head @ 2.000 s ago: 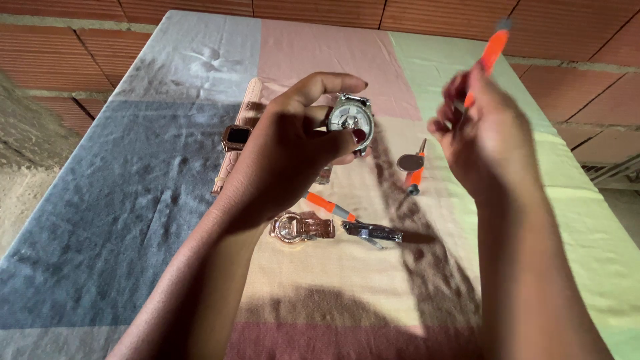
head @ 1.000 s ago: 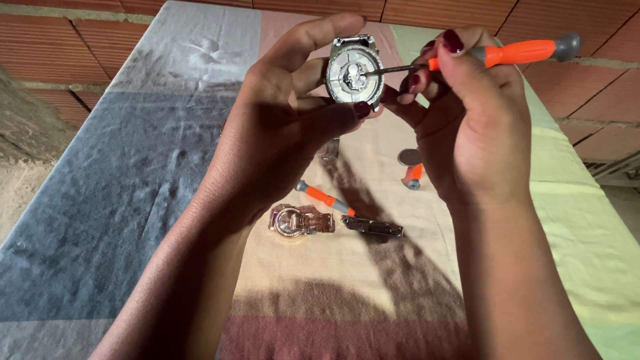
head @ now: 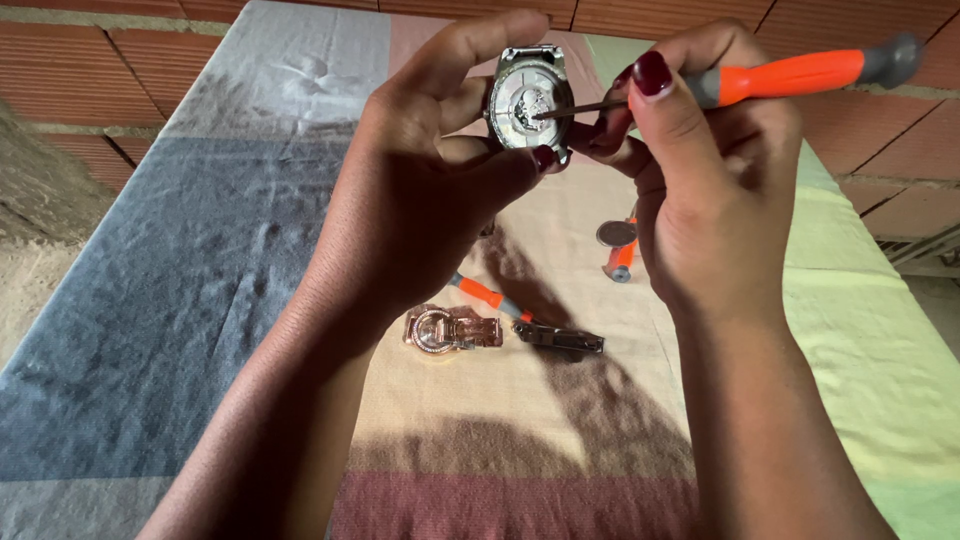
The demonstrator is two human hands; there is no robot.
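Observation:
My left hand (head: pixel 442 150) grips a silver watch case (head: pixel 526 84) by its edges, its inner face with metal parts turned toward me. Between the thumb and fingers of my right hand (head: pixel 697 142) is a small screwdriver with an orange and grey handle (head: pixel 795 75). Its thin tip lies at the middle of the watch; whether it touches cannot be told. Below my hands, a rose-gold watch with a metal bracelet (head: pixel 435 331) rests on the cloth beside a nail clipper (head: pixel 562 337) and a second orange screwdriver (head: pixel 480 291).
Right of the middle, a round dark metal disc (head: pixel 616 233) lies by another orange-handled tool (head: pixel 621 259). A patchwork-coloured cloth (head: pixel 225 300) covers the table. Behind the table's far edge stands a brick wall (head: pixel 67 64).
My right hand has come in from the right, and the screwdriver, upright and away from the watch two seconds ago, now points at its middle. My left hand still holds the watch.

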